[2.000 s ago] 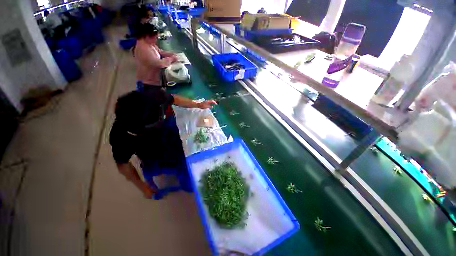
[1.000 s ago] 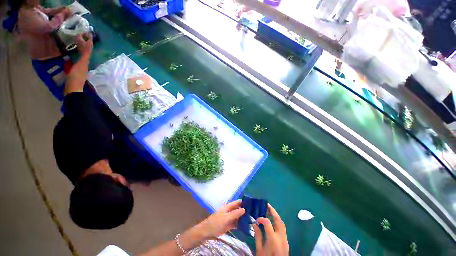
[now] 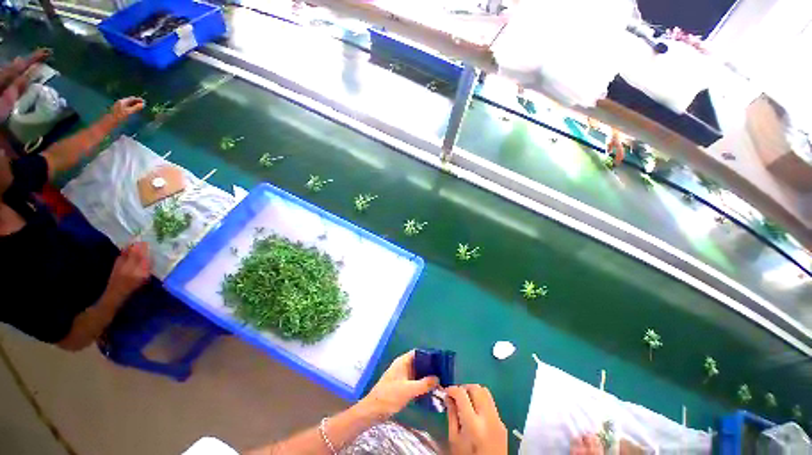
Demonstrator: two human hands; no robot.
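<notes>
A small dark-blue object (image 3: 434, 364), perhaps a pouch or a phone, is held above the belt's near side at the bottom centre. My left hand (image 3: 398, 388), with a bracelet at the wrist, grips its left side. My right hand (image 3: 476, 419) is at its lower right, fingertips closed on a small pale piece (image 3: 439, 397) against it. Fingers hide part of both things. A blue tray (image 3: 410, 289) with a white lining and a heap of green sprigs (image 3: 287, 289) stands to the left.
A person (image 3: 53, 267) sits left beside a white sheet (image 3: 107, 182) with sprigs and a tan pad. Single sprigs (image 3: 532, 290) lie along the green belt (image 3: 499, 222). A white disc (image 3: 503, 349) lies right of my hands. Another person's hand (image 3: 585, 444) shows on a white sheet (image 3: 570, 400).
The view has swung right and down. Both hands, absent two seconds ago, hold the dark-blue object; my right fingers are now closer together beneath it. The left person's reaching hand has moved over the belt.
</notes>
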